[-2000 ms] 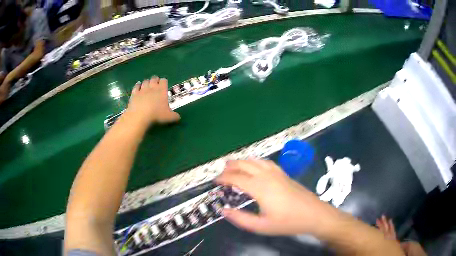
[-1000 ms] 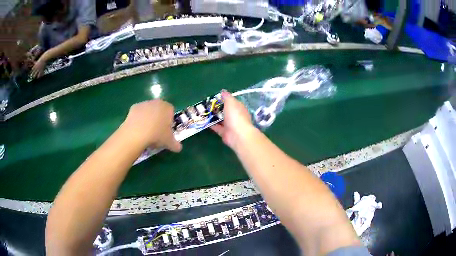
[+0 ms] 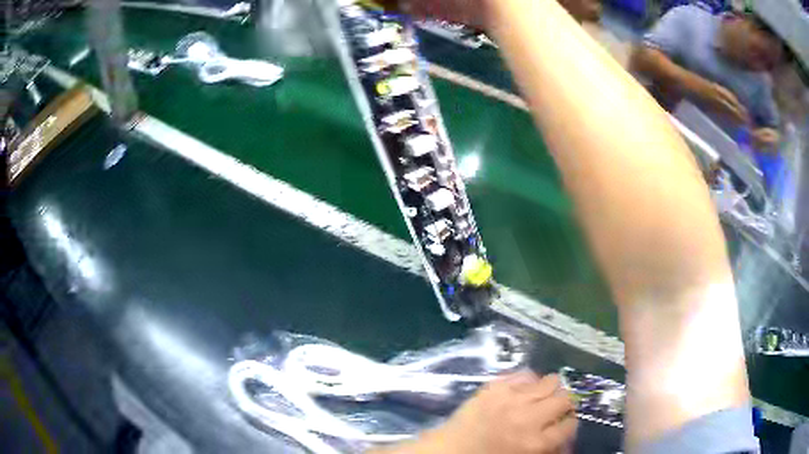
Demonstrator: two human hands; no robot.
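A wired base, open and crowded with white and dark parts, slants from the top edge down over the belt and its rail, a yellow round part at its lower end. My right hand grips its upper end; it is blurred and cut off by the top edge. My left hand is low in the picture, fingers curled, beside the end of a second wired base on the bench. What it holds is hidden. A coiled white power cord lies left of this hand.
The green belt and its pale speckled rail cross the view. Another cord lies on the belt, upper left. A brown-edged box and a post stand at left. A person works at upper right.
The view has swung left. The base both hands held over the belt is now lifted and steeply slanted in my right hand. My left hand has let go of it and moved down to the bench.
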